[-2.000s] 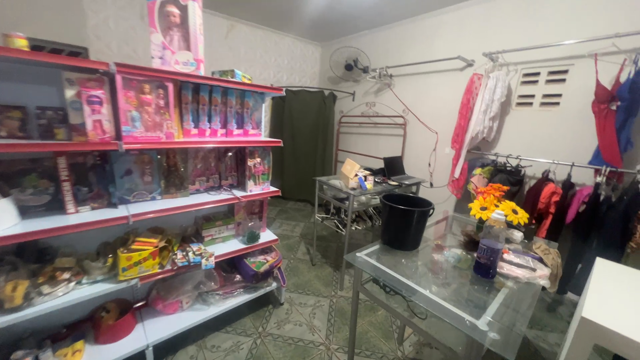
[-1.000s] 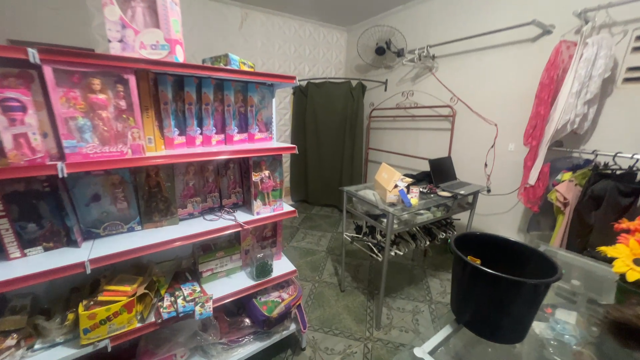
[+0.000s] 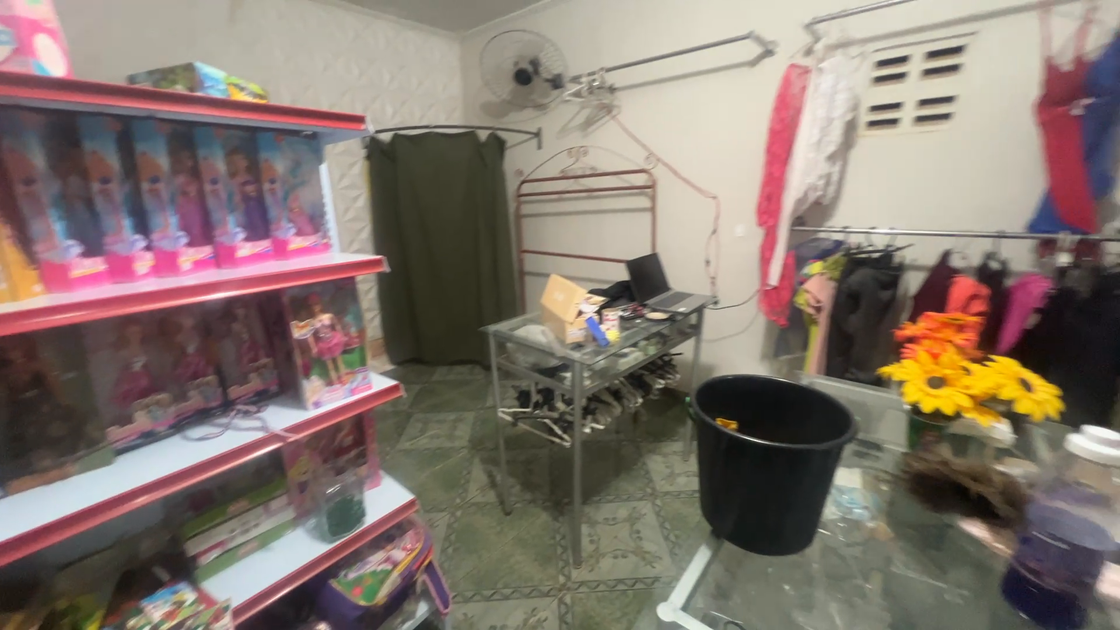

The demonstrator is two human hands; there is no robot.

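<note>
Neither of my hands shows in the head view. Nearest on the right, a black plastic bucket with something small and yellow inside stands on a glass-topped table. Beside it on the same table are yellow and orange artificial-looking flowers, a brown fibrous bundle and a clear bottle of purple liquid with a white cap. At the left, red-edged shelves hold boxed dolls, a glass jar with green contents and a purple patterned bag.
Farther back, a second glass table carries an open laptop and a cardboard box, with hangers below. Tiled floor runs between shelves and tables. A green curtain, a wall fan and hanging clothes line the walls.
The view has swung left, then partly back right, and is nearer the shelves and bucket. No object has plainly been moved.
</note>
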